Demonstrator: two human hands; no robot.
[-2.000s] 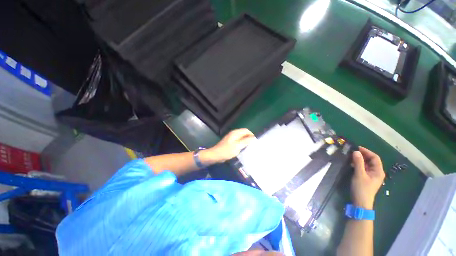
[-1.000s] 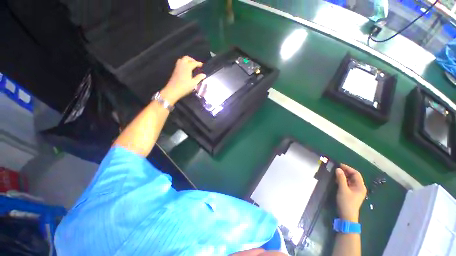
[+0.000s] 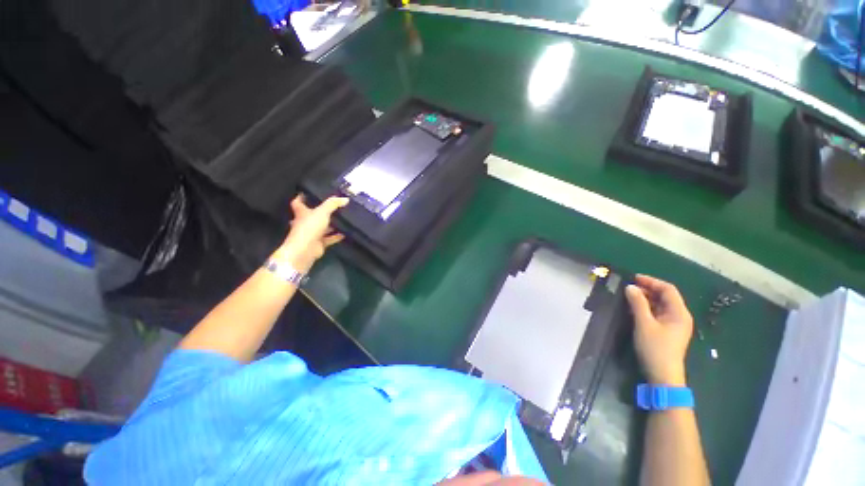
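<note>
A tablet housing (image 3: 394, 171) with a silver back and a green-patched board lies in the top black foam tray (image 3: 479, 142) of a stack on the left. My left hand (image 3: 313, 228) grips the near left corner of that tray. A second tablet housing (image 3: 531, 327), with a silver back and a small orange-gold part at its top corner, lies on the green mat in front of me. My right hand (image 3: 659, 318) is at its right edge, thumb and fingers closed at the frame's top right corner; the fingertips' contact is partly hidden.
Tablets in black trays sit on the green belt (image 3: 680, 121) at the upper right and right edge. A pale rail (image 3: 645, 223) crosses the bench. Loose small black parts (image 3: 726, 302) lie right of my right hand. A white stack (image 3: 806, 389) stands lower right. Black foam sheets (image 3: 275, 114) are at left.
My left hand carried the board-bearing tablet from the front onto the left tray stack, let it go and moved down to the tray's corner. My right hand stayed at the remaining tablet.
</note>
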